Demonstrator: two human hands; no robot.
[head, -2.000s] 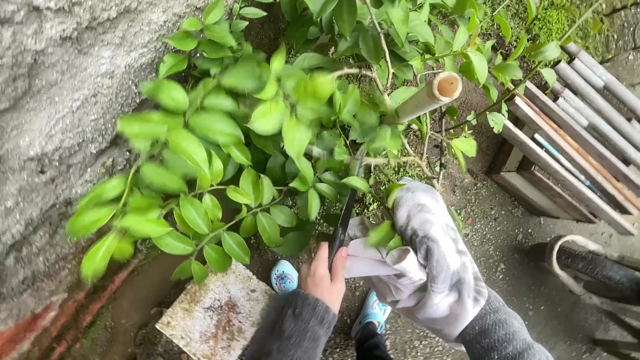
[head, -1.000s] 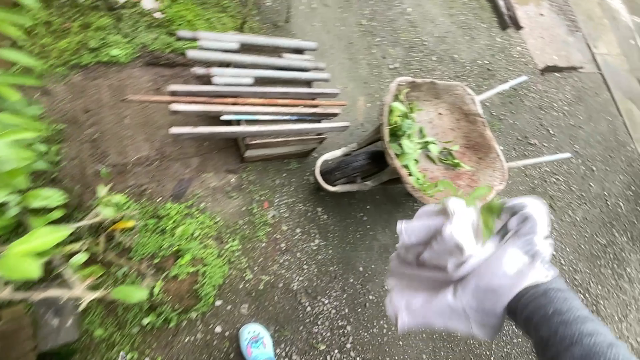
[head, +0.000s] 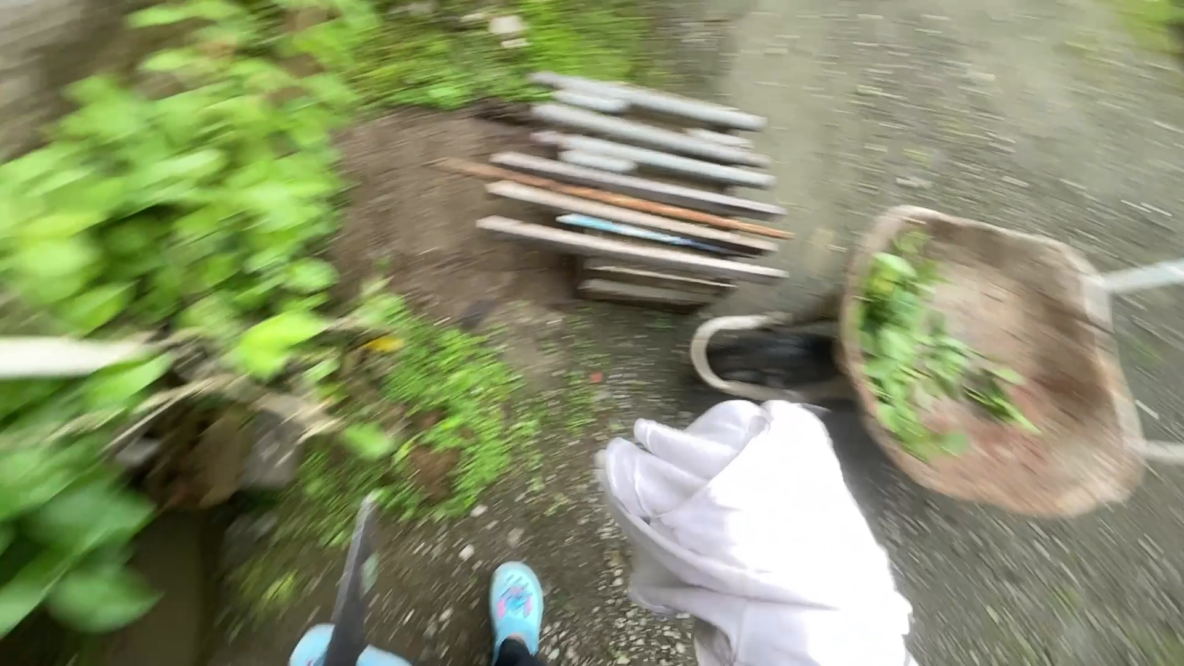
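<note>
My right hand (head: pixel 749 527), in a loose white glove, reaches in from the bottom, just left of the wheelbarrow (head: pixel 1091 370). Its fingers look bent, and whether they hold anything cannot be told. Green leafy cuttings (head: pixel 911 351) lie inside the wheelbarrow along its left side. A dark blade (head: pixel 351 583) points up from the bottom edge at lower left, over a blue shoe. My left hand is out of view below. Leafy branches (head: pixel 185 213) fill the left side and are blurred.
Wooden and metal bars (head: pixel 647 185) lie side by side on a low wooden frame at the top middle. The wheelbarrow's wheel (head: pixel 772 359) faces them. Low green plants (head: pixel 453 398) grow on the soil. A blue clog (head: pixel 516 606) stands on the gravel.
The view has swung from the bush to the wheelbarrow. The leaves seen at my gloved right hand one second ago no longer show there. The blade has come back into view.
</note>
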